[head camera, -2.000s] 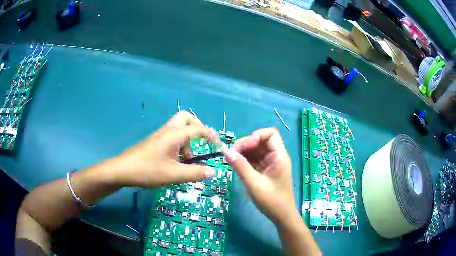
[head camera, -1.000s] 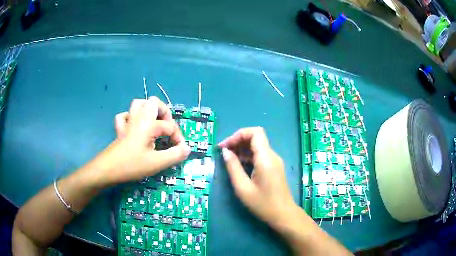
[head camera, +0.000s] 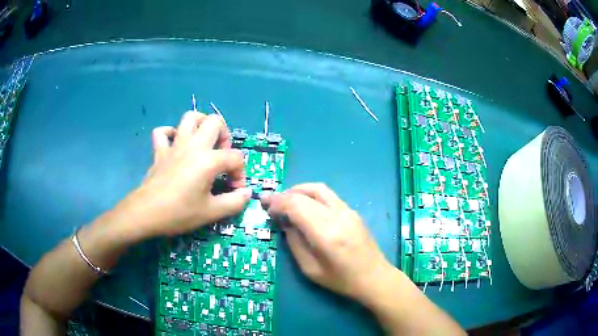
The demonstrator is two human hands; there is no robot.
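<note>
A green PCB panel [head camera: 216, 282] with rows of small boards lies under my hands, with thin white lead wires [head camera: 267, 118] sticking out past its far end. My left hand [head camera: 187, 177] is over its upper left part, thumb and fingers pinched. A small dark piece, seemingly black foam tape [head camera: 256, 195], shows at its thumb tip; the rest is hidden by the fingers. My right hand [head camera: 328, 239] reaches over the panel's right edge, its fingertips closed close beside that piece. Whether the right fingers hold anything cannot be made out.
Stacked PCB panels [head camera: 446, 190] lie to the right, wire ends protruding. A large foam tape roll [head camera: 528, 210] stands at far right. A loose wire offcut [head camera: 364, 104] lies beyond. Black fan-like parts [head camera: 403, 16] are at the back. Another panel [head camera: 10, 98] shows at the left edge.
Two seconds ago both hands held a dark strip above the panel. Then they moved apart, the left over the panel. Now my right hand has moved left to meet the left fingertips.
</note>
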